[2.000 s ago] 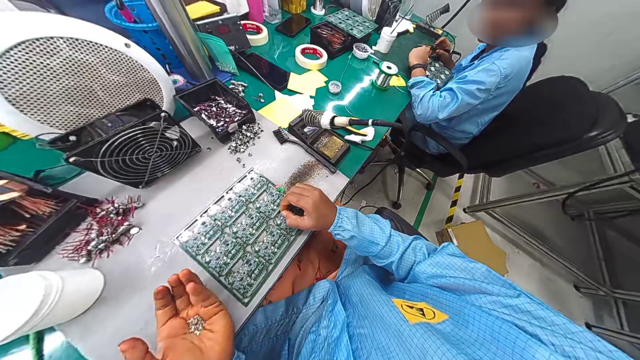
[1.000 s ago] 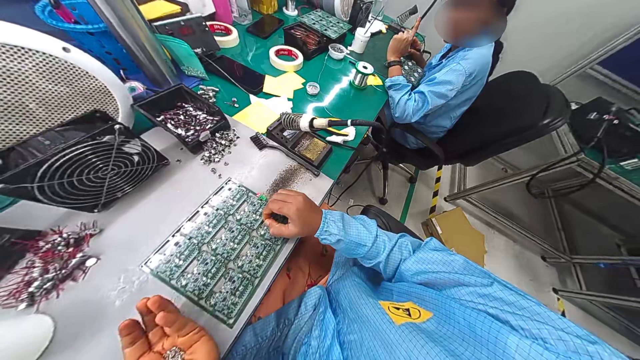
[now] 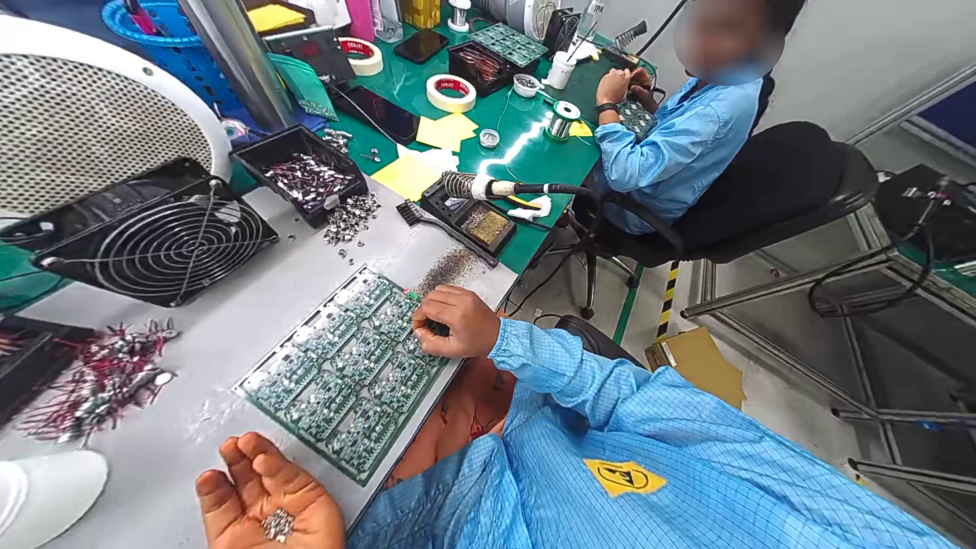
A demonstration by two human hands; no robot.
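Note:
My left hand [image 3: 271, 496] is palm up at the bottom left, cupping a small heap of tiny metal parts [image 3: 278, 525]. Over the upper right edge of a green circuit board panel [image 3: 347, 374] rests my right hand [image 3: 456, 322], its fingers curled around a small dark object that is mostly hidden. The panel lies flat on the grey work surface and is covered with small components. A pile of small metal parts [image 3: 351, 219] lies beyond the panel, beside a black bin of red-wired components [image 3: 305, 171].
A soldering iron [image 3: 488, 187] sits in its stand [image 3: 488, 226], near a black brush [image 3: 427, 216]. A black fan [image 3: 175, 244] and red-wired components [image 3: 103, 381] are at left. Across the green table a co-worker in a blue smock [image 3: 679, 145] holds a board.
My right hand has stayed at the panel's upper right edge. The co-worker's raised hand has come down towards their board since a second ago.

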